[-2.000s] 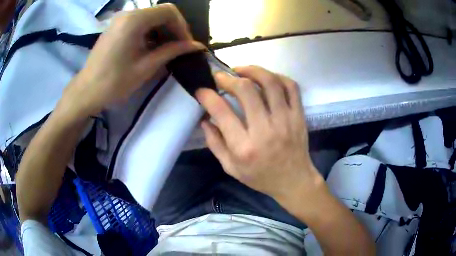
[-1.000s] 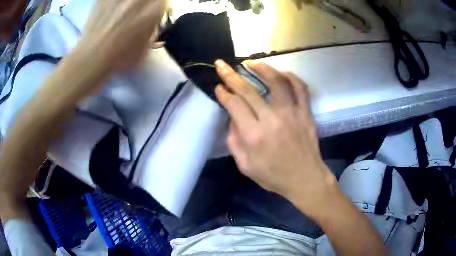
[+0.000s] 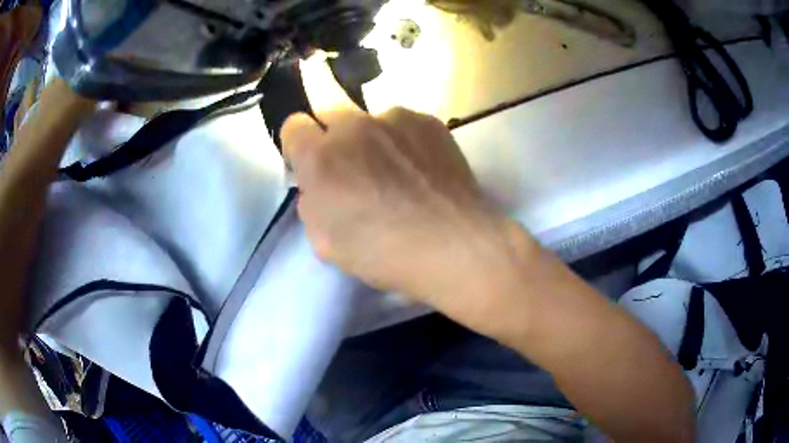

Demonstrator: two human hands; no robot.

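The sewing machine head (image 3: 199,52) fills the upper left, with the lit spot beside its right edge. A black fabric piece (image 3: 281,99) lies under the lamp at the needle area. My right hand (image 3: 372,173) is on the black piece, its index finger stretched toward the needle area. The pale fabric panel (image 3: 208,190) with a black binding strip (image 3: 156,130) spreads left of it and hangs over the table edge. My left arm runs up the left rim; the left hand is hidden behind the machine head.
Black-handled scissors (image 3: 716,91) and a thin metal tool (image 3: 588,19) lie at upper right. The ruler-marked table edge (image 3: 657,208) crosses the right. Sewn pale pieces (image 3: 666,316) are heaped at lower right. A blue basket (image 3: 156,428) shows at bottom left.
The machine head has come into view. The black piece and panel are now at it. My right hand has moved left and up; my left hand has gone left, behind the machine head.
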